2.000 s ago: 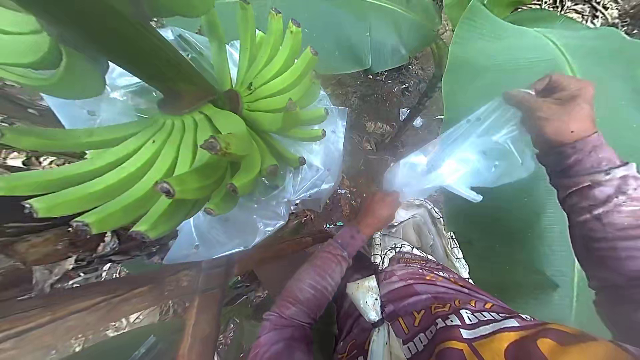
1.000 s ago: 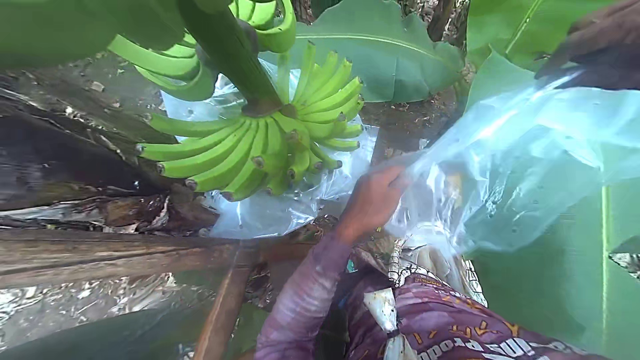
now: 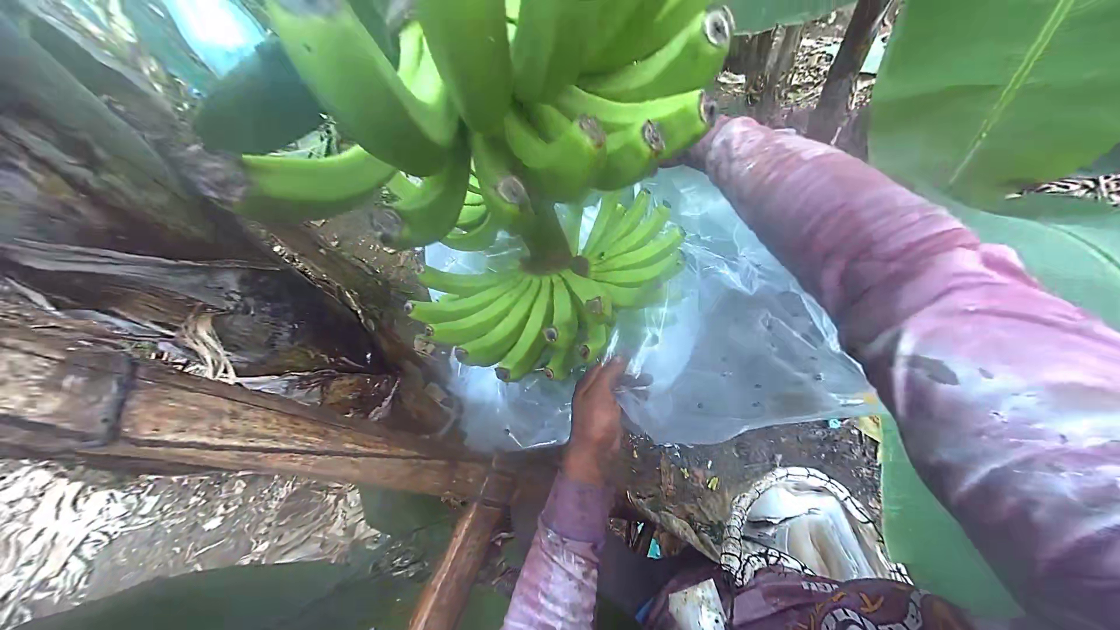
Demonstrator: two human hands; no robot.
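Green banana hands (image 3: 534,324) hang low on a thick stalk (image 3: 544,236), with larger, nearer bananas (image 3: 560,131) above them. Clear perforated plastic sheeting (image 3: 735,359) lies behind and to the right of the lower bananas. My left hand (image 3: 599,416) is raised just under those bananas, its fingers touching the plastic; whether they grip it cannot be told. My right arm reaches across from the right, and my right hand (image 3: 700,149) is mostly hidden behind the upper bananas, near the top of the plastic.
A wooden ladder rail (image 3: 289,437) with a rung (image 3: 464,560) crosses the lower left. Large banana leaves (image 3: 989,105) stand at the right. Dry plant stems (image 3: 175,227) fill the left. At my waist is a netted bag (image 3: 814,516) holding pale material.
My right hand has moved from the right side to behind the upper bananas. The plastic once stretched between my hands now spreads beside the lower bananas. The view has shifted.
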